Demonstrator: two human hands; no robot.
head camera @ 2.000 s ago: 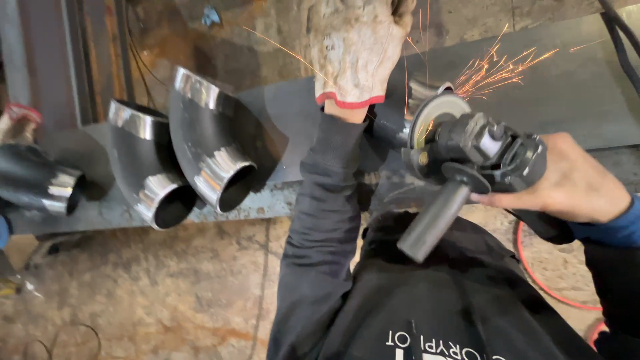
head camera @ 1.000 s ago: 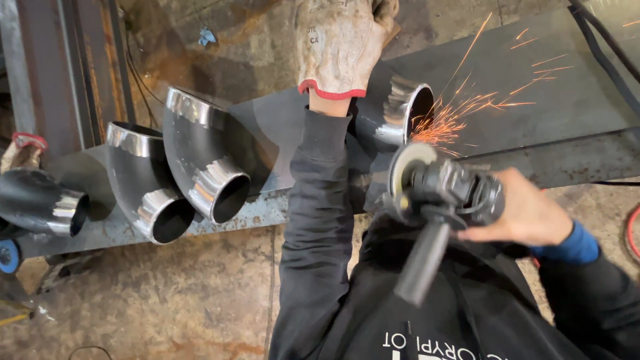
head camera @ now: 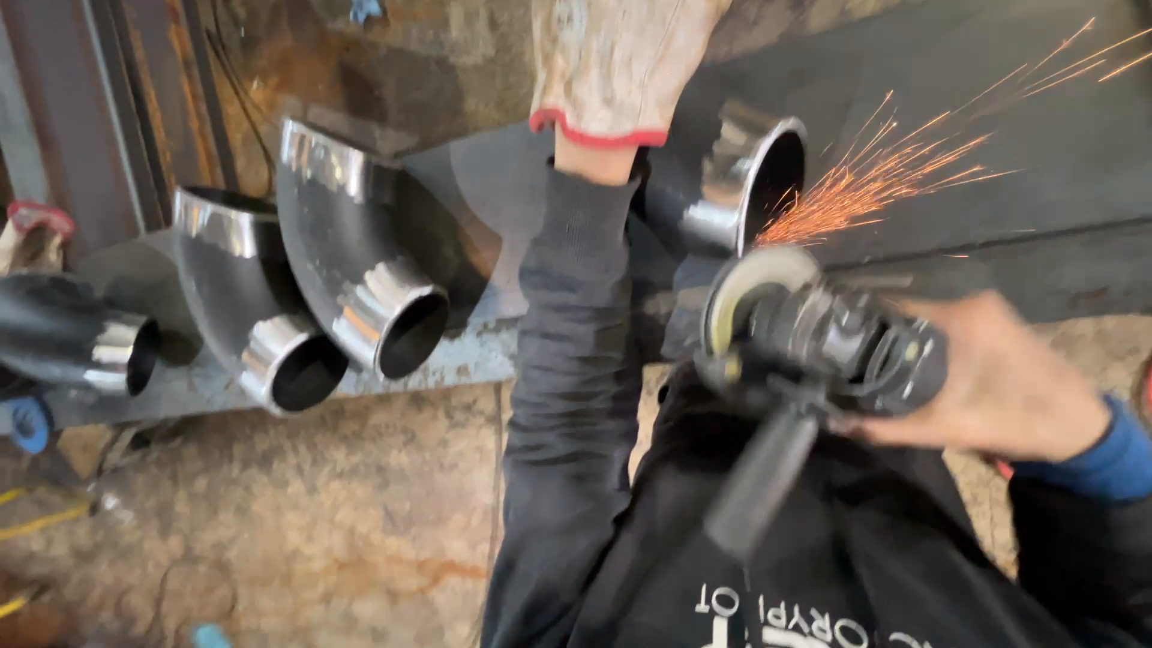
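My bare right hand grips an angle grinder, whose side handle points down toward my lap. The grinder's disc is at the lower rim of a black steel pipe elbow with a shiny ground end, and orange sparks fly off to the upper right. My left hand, in a whitish work glove with a red cuff edge, is at the top of the frame beside that elbow; its fingers are out of view, so its hold cannot be seen.
Left of my arm, two black elbows with bright ends stand on the steel bench. Another elbow lies at the far left, beside a red-edged glove. Rusty steel sections are at upper left. A blue disc is at the bench edge.
The elbow's open end, mostly hidden behind the grinder two seconds ago, shows from one second ago. The grinder has moved down from its earlier place over that end. Sparks continue.
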